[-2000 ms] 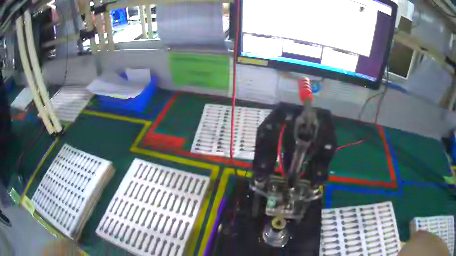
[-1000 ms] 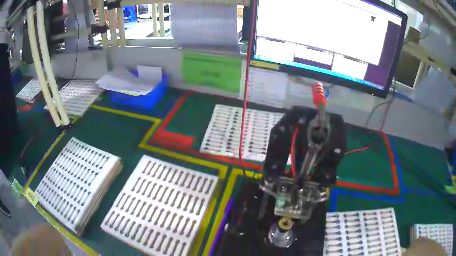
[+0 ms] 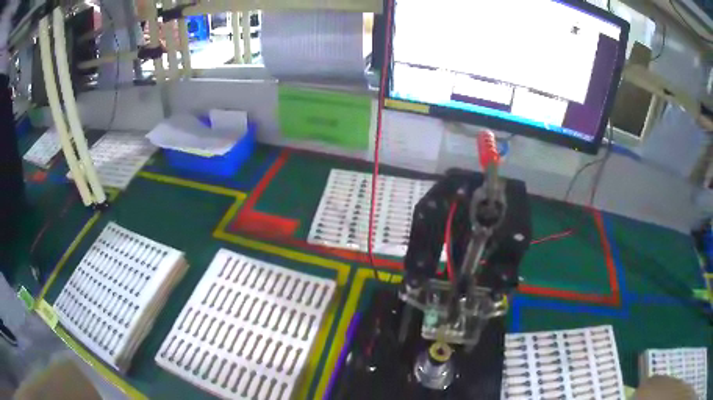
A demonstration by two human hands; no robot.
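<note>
The black test fixture [image 3: 469, 234] stands at centre, its red-gripped toggle clamp handle [image 3: 488, 148] pointing up. The clear pressure head plate [image 3: 453, 312] is raised above the silver fixture nest [image 3: 435, 369] with its brass-coloured ring. White trays with rows of small dark parts lie on both sides: the left-hand tray [image 3: 249, 324] and the right-hand tray [image 3: 561, 363]. My left hand [image 3: 59, 381] is a blurred rounded shape cut off at the bottom left. My right hand [image 3: 664, 388] is cut off at the bottom right, by the right-hand tray. Fingers and any held part are hidden.
Tray stacks stand at far left [image 3: 117, 295] and far right [image 3: 678, 371]. A rear tray [image 3: 371, 211] lies behind the fixture inside red tape. A blue bin [image 3: 211, 158] with white papers sits rear left. A red wire [image 3: 376, 156] hangs before the monitor [image 3: 500, 62].
The camera view has shifted slightly. My left hand shows more clearly at the bottom left than two seconds ago; my right hand sits lower at the edge. The fixture and trays look unchanged.
</note>
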